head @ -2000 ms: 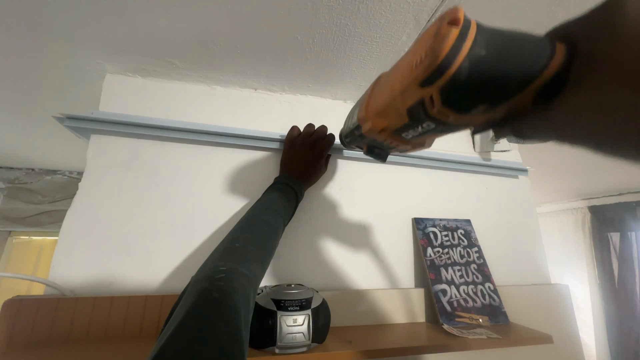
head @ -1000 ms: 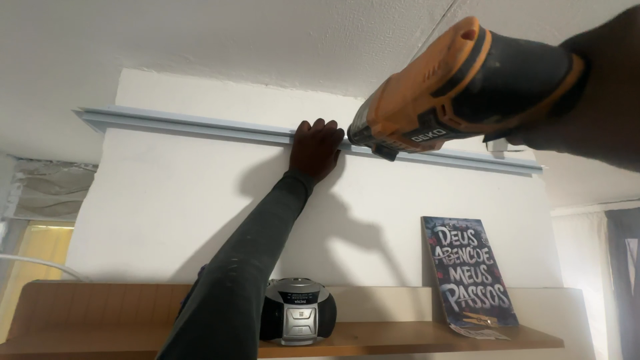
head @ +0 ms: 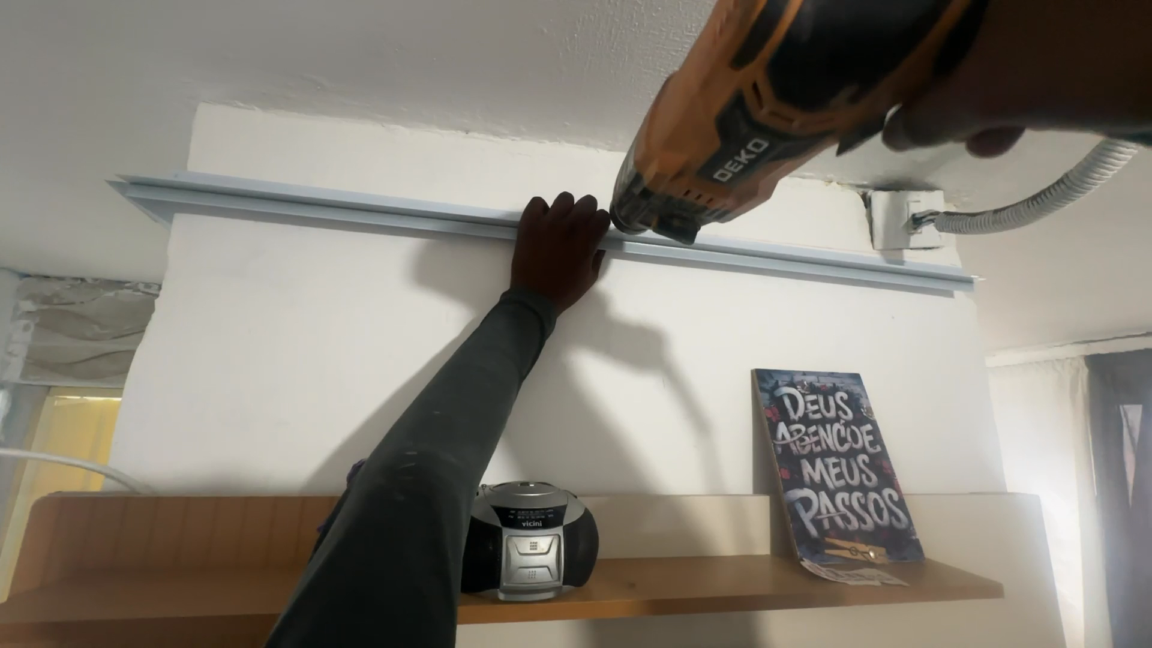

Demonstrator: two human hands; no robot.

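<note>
A long, pale grey metal profile (head: 360, 209) runs across the upper part of the white wall. My left hand (head: 560, 247) grips it near its middle, fingers over its upper edge. My right hand (head: 954, 126), partly cut off at the top right, holds an orange and black DEKO power drill (head: 720, 126). The drill's front end is at the profile, just right of my left fingers. Its bit and the contact point are hidden.
Below is a wooden shelf (head: 684, 580) with a silver and black radio (head: 533, 540) and a leaning lettered plaque (head: 837, 468). A clothespin (head: 855, 550) sits at the plaque's foot. At the right, a corrugated conduit (head: 1035, 216) enters a white electrical box (head: 891, 220).
The drill now shows more steeply tilted, with its rear end higher in view. My left hand stays on the profile. The view has shifted, bringing the conduit into sight.
</note>
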